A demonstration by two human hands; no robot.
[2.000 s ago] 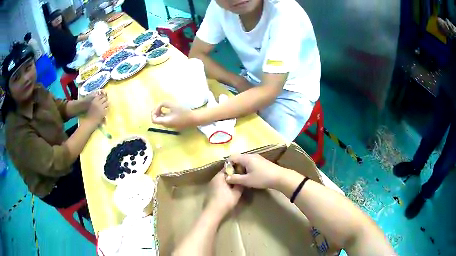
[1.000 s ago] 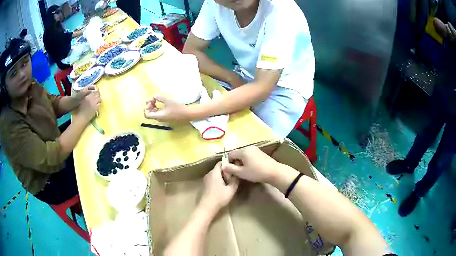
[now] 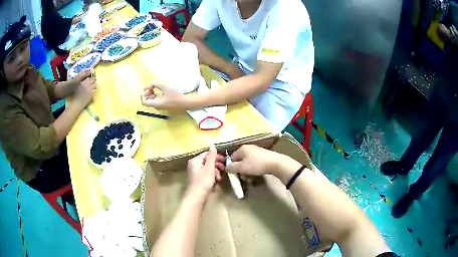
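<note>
My right hand (image 3: 249,160) holds a pale, finger-length tool-like piece (image 3: 235,184) over the open cardboard box (image 3: 216,221). The pale piece points down into the box, and a thin tip shows above the fingers. My left hand (image 3: 204,169) is just left of it, with thumb and fingertips close together near the box's far edge. A small pale bit seems to show at its fingertips, too small to name. The two hands are slightly apart.
Left of the box are a bowl of black parts (image 3: 114,143), a small tub (image 3: 120,179) and white gloves (image 3: 115,228). Beyond lie a black stick (image 3: 152,115) and a red-edged glove (image 3: 210,123). Two people sit nearby; another stands right.
My hands have moved apart from their earlier touching hold. The pale piece now shows below my right fingers. The view has shifted slightly.
</note>
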